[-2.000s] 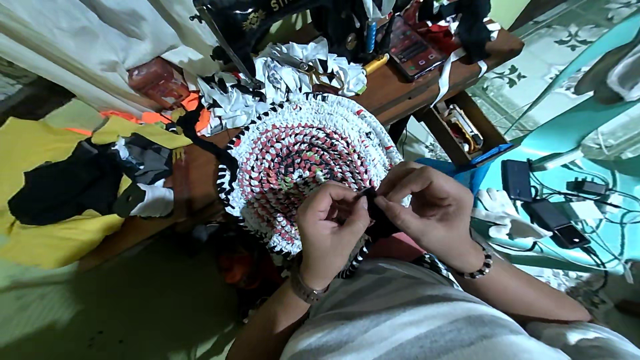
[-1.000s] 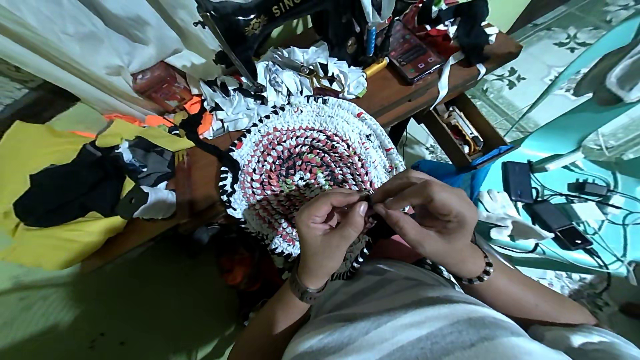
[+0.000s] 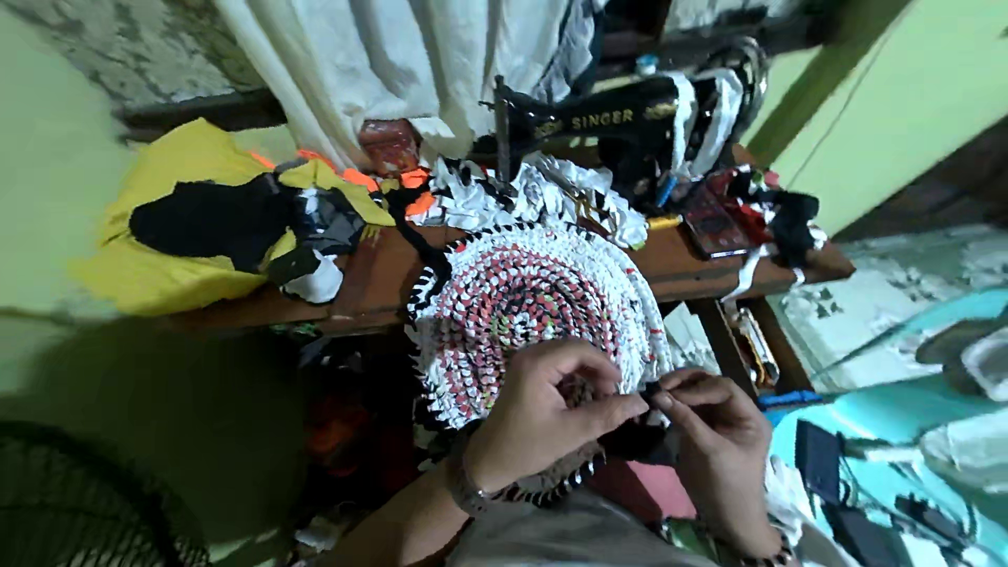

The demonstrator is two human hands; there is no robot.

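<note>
A round rug of white, red and black fabric strips (image 3: 543, 291) leans from my lap onto the edge of the wooden sewing table. Over its lower right part, my left hand (image 3: 551, 413) and my right hand (image 3: 713, 441) meet almost fingertip to fingertip. Between them is a small piece of black fabric (image 3: 652, 391), pinched by the right thumb and fingers; the left thumb and fingers close on its other side. Whether a needle is held cannot be seen. A black strip (image 3: 421, 244) lies along the rug's upper left edge.
A black Singer sewing machine (image 3: 598, 118) stands behind white fabric scraps (image 3: 543, 193). Yellow cloth (image 3: 173, 276) and black cloth (image 3: 213, 220) cover the table's left end. An open drawer (image 3: 780, 346) juts out at right, near a turquoise chair (image 3: 874, 421) holding chargers and cables.
The view has swung upward and now takes in the whole sewing machine. Both hands stay close together at the black fabric, with the left hand now turned more over the rug.
</note>
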